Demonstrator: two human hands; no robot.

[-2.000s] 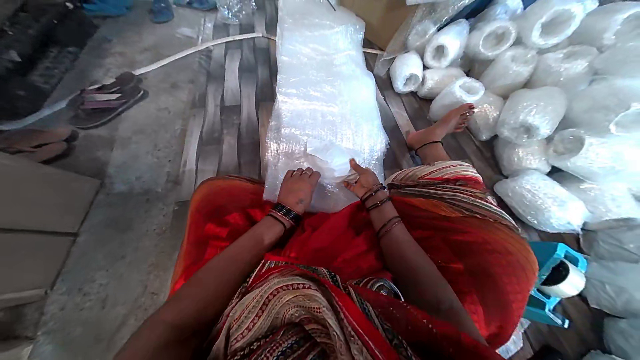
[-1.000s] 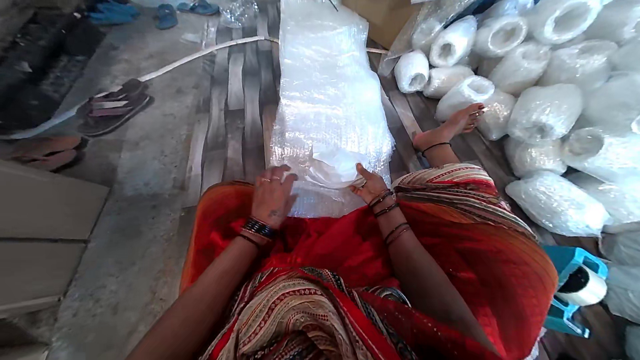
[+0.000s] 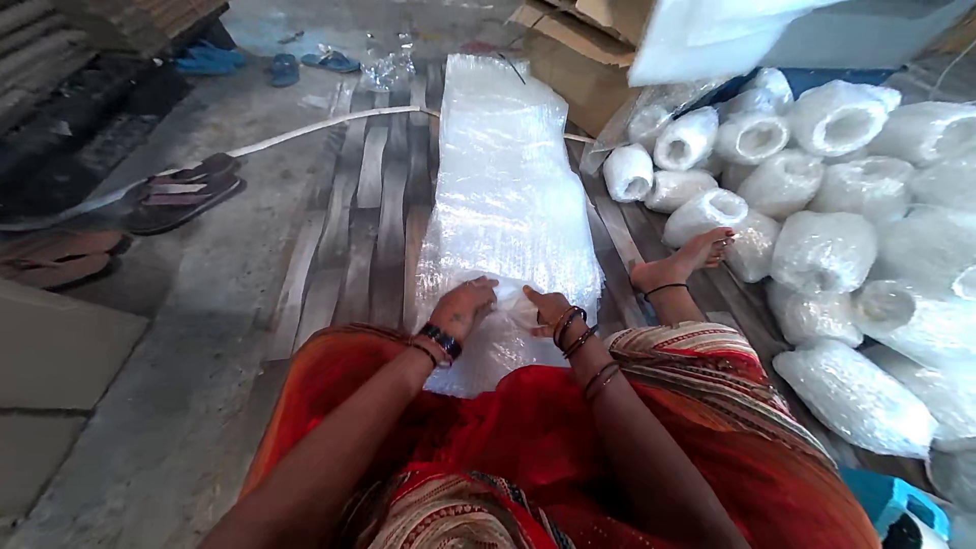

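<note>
A long stack of bubble wrap sheets [image 3: 511,175] runs away from my lap over the striped mat. At its near end lies a whitish bundle [image 3: 515,301], partly hidden by my fingers; what is inside cannot be told. My left hand [image 3: 463,305] lies on the bundle's left side, fingers bent over its edge. On the bundle's right side, my right hand [image 3: 550,309] grips it between thumb and fingers. The near edge of the wrap reaches the red cloth [image 3: 526,427] over my lap.
Many bubble-wrapped hollow pieces [image 3: 823,252] are heaped on the right, near my bare foot [image 3: 682,267]. Cardboard [image 3: 583,76] stands behind the wrap. A teal plastic tool [image 3: 888,496] sits low at right. Sandals [image 3: 187,194] and a pale strip [image 3: 328,126] lie at left.
My left hand has moved from the wrap's left edge inward onto the bundle, closer to my right hand. My right hand stays at the bundle's right side.
</note>
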